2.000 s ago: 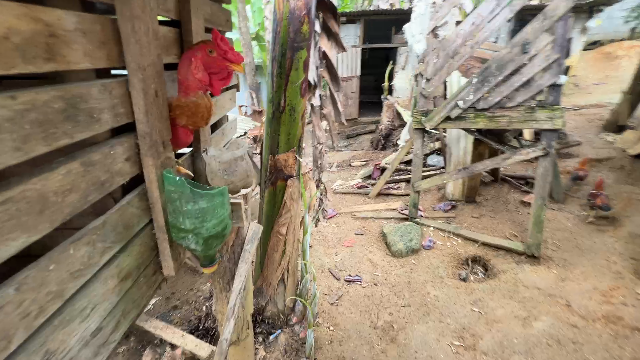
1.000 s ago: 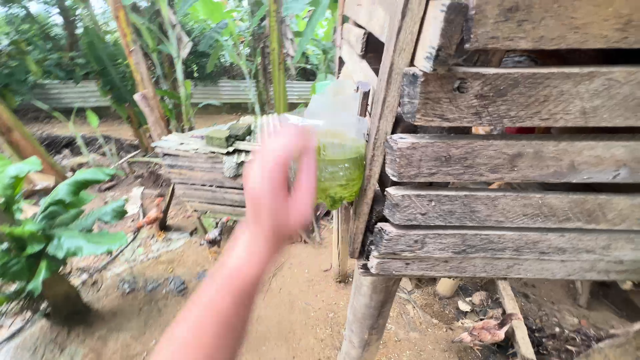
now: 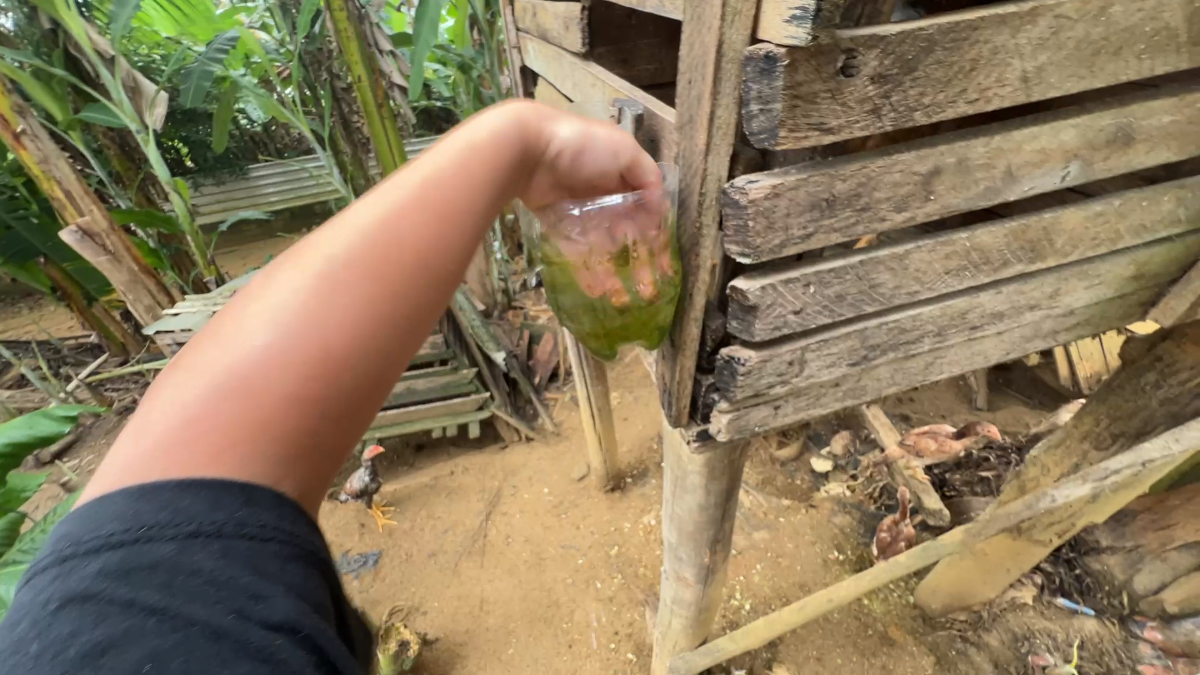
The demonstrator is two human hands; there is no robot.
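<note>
My left hand (image 3: 600,202) reaches from the left, its fingers down inside a cut clear plastic bottle (image 3: 614,309) with green, algae-like film or water in it. The fingers show blurred through the bottle wall; whether they grip anything is unclear. The bottle is set against the corner post (image 3: 703,187) of a raised wooden coop, near a metal piece at its rim. My forearm and a black sleeve fill the lower left. My right hand is out of view.
Rough wooden slats (image 3: 937,216) form the coop side on the right. Below, a diagonal pole (image 3: 937,544) leans near the support post (image 3: 698,544). Young chickens stand on the dirt, one (image 3: 364,480) beside my arm. Stacked boards (image 3: 436,398) and banana plants lie behind.
The view has swung from another coop side, with a green bottle and a red-headed chicken, to this corner. My left hand has moved from beside the clear bottle into it.
</note>
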